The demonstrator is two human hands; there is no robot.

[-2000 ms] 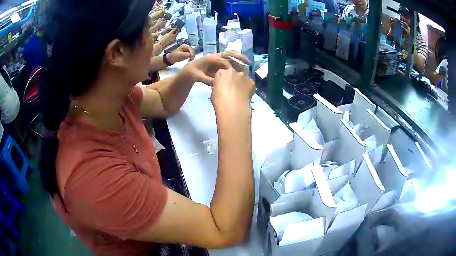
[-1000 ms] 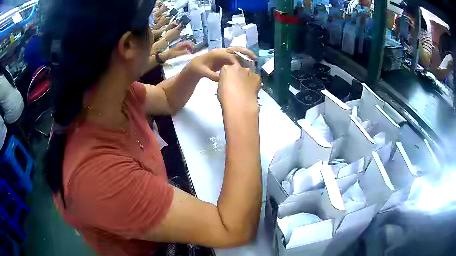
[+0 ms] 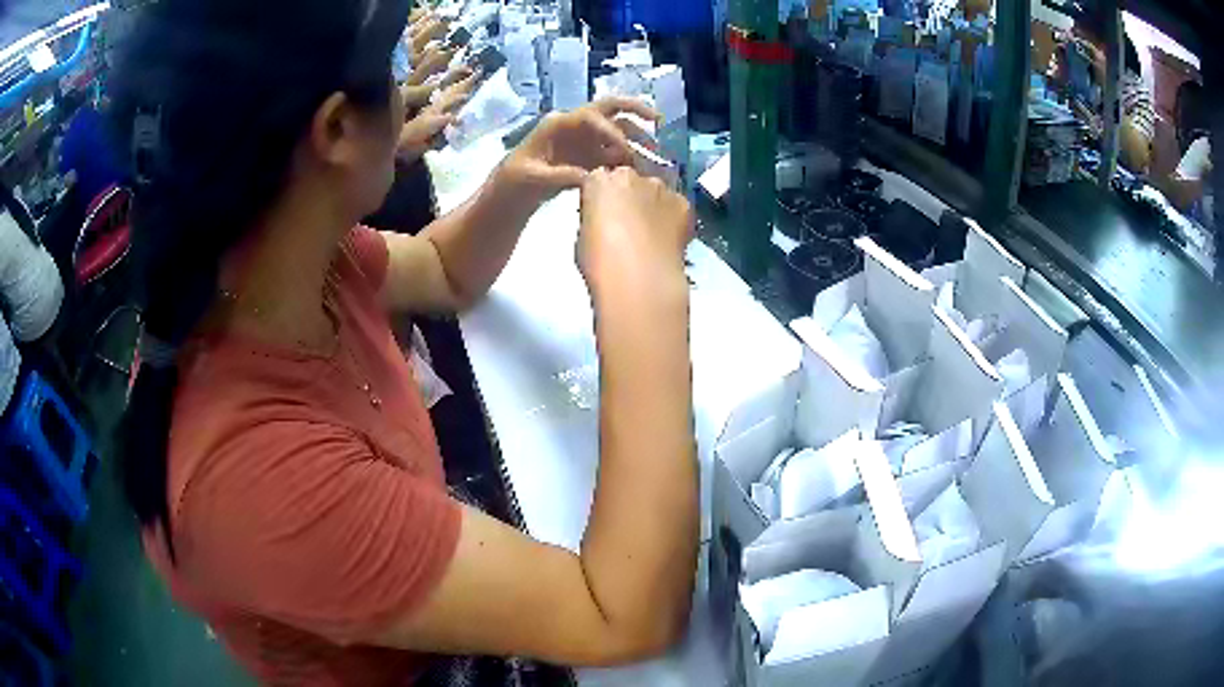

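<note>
Neither of my hands shows in the picture. A blurred greyish shape at the lower right edge cannot be made out. Nearest in front are open white cartons (image 3: 819,642) in rows at the lower right, flaps standing up and white wrapped contents (image 3: 816,479) inside. A neighbour in a salmon shirt (image 3: 309,497) stands on the left, both hands raised at a white carton (image 3: 663,114) on the bench; what the fingers hold is hidden.
A long white bench (image 3: 537,322) runs away from me, with a small pile of parts (image 3: 580,387) on it. A green post (image 3: 756,148), black round bases (image 3: 822,258) and a dark conveyor belt (image 3: 1125,248) are beyond. Blue stools (image 3: 47,463) stand at left.
The neighbour's left hand has lifted and its fingers have spread. Farther back, another person's hands now have a shiny clear bag. The view has shifted slightly; the cartons stand as before.
</note>
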